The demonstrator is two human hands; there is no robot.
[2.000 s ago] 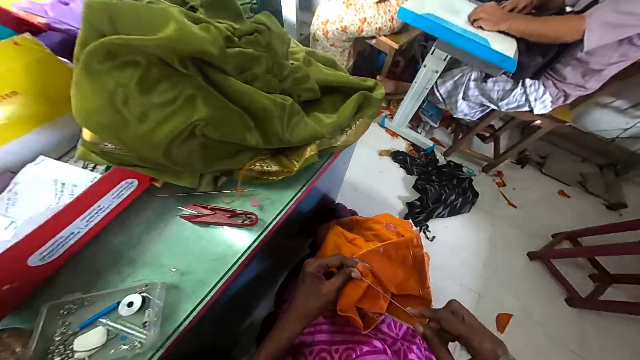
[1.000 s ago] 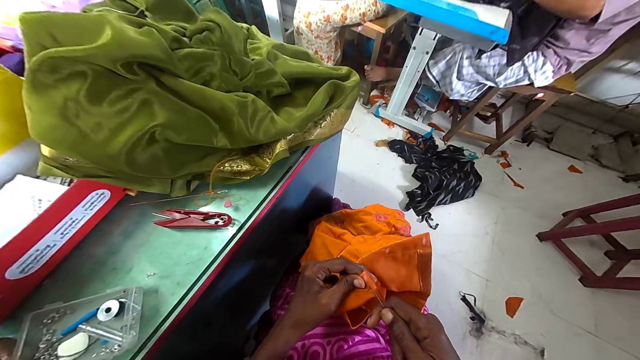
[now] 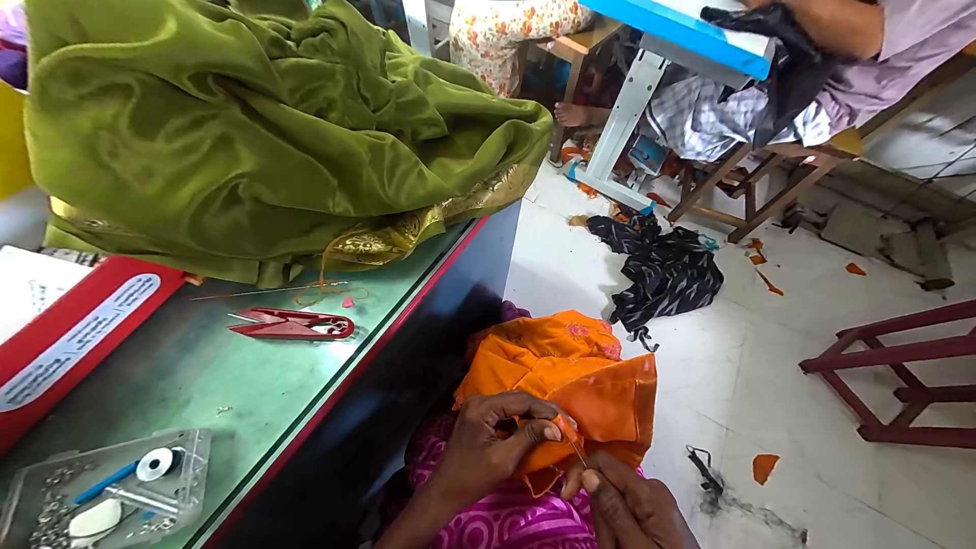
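Observation:
An orange fabric piece (image 3: 602, 393) with pink embroidery lies over my lap, on purple patterned cloth. Between thumb and fingers my left hand (image 3: 496, 442) pinches a folded edge of it. My right hand (image 3: 629, 496), just to the right and lower, grips a thin needle (image 3: 578, 451) whose far end meets the fold near my left fingertips. Red thread snips (image 3: 293, 324) lie on the green glass-topped table at the left, beside loose orange thread (image 3: 322, 286). A clear plastic box (image 3: 194, 473) with a white bobbin, a blue pen-like item and small metal fasteners sits at its near end.
Green cloth (image 3: 267, 145) with a gold border is heaped on the table, near a red box (image 3: 91, 328). Black patterned cloth (image 3: 667, 267) and orange scraps lie on the floor. A person sits at a blue-edged table (image 3: 686, 46); a maroon stool (image 3: 907, 351) stands at right.
My right hand has moved in toward my left hand; two seconds ago it was farther right, with thread stretched between them. At the blue-edged table, black cloth now shows in the person's hands.

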